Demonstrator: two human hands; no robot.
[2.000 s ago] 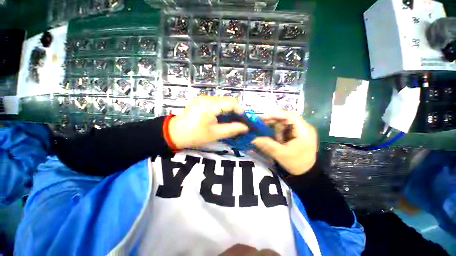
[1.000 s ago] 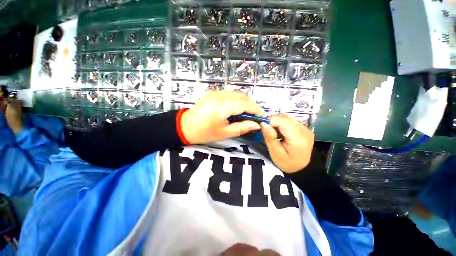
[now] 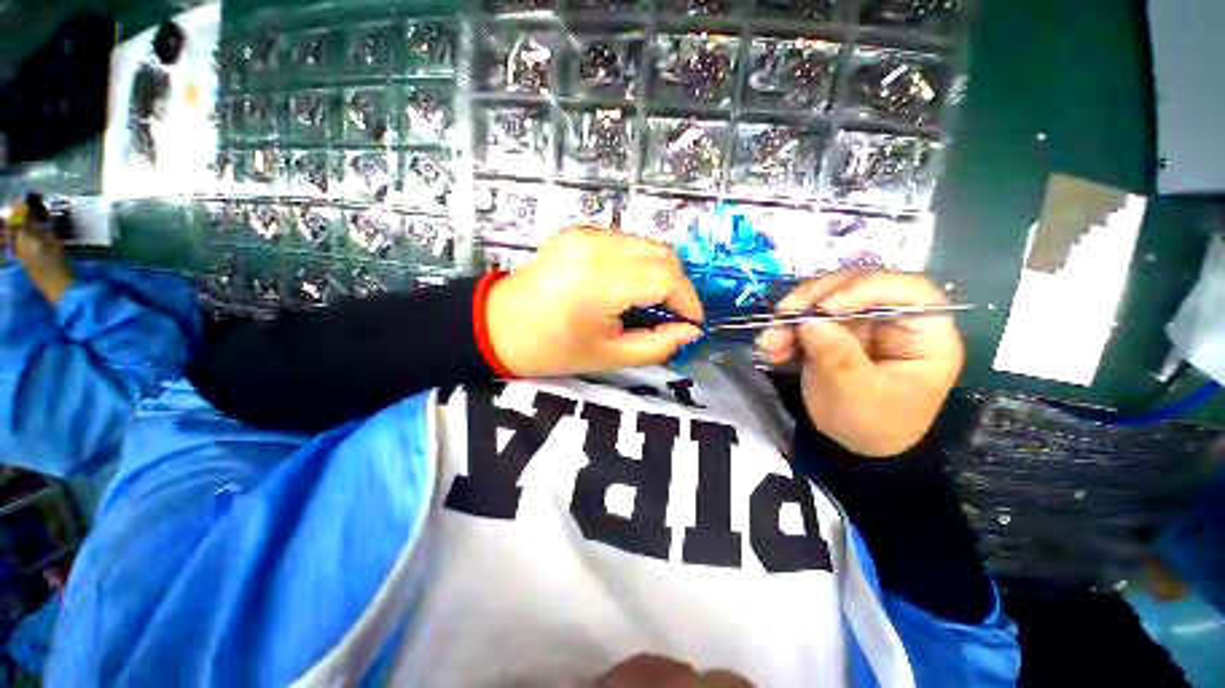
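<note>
My left hand, with a red band at the wrist, is closed on a small black part in front of my chest. My right hand holds thin metal tweezers, lying nearly level, with the tips pointing left at the small part. A glossy blue film shows between my hands, over the near edge of the filled blister tray. Whether a hand holds the film is unclear. The fingers hide most of the small part.
A second filled tray lies left of the first. White paper with dark parts is farther left. A white-beige card lies right, above a clear tray stack. Neighbours' blue sleeves show at both sides.
My right hand has moved right, away from my left hand, and the tweezers now show between them. The blue film shows farther up, over the tray. The whole view has shifted.
</note>
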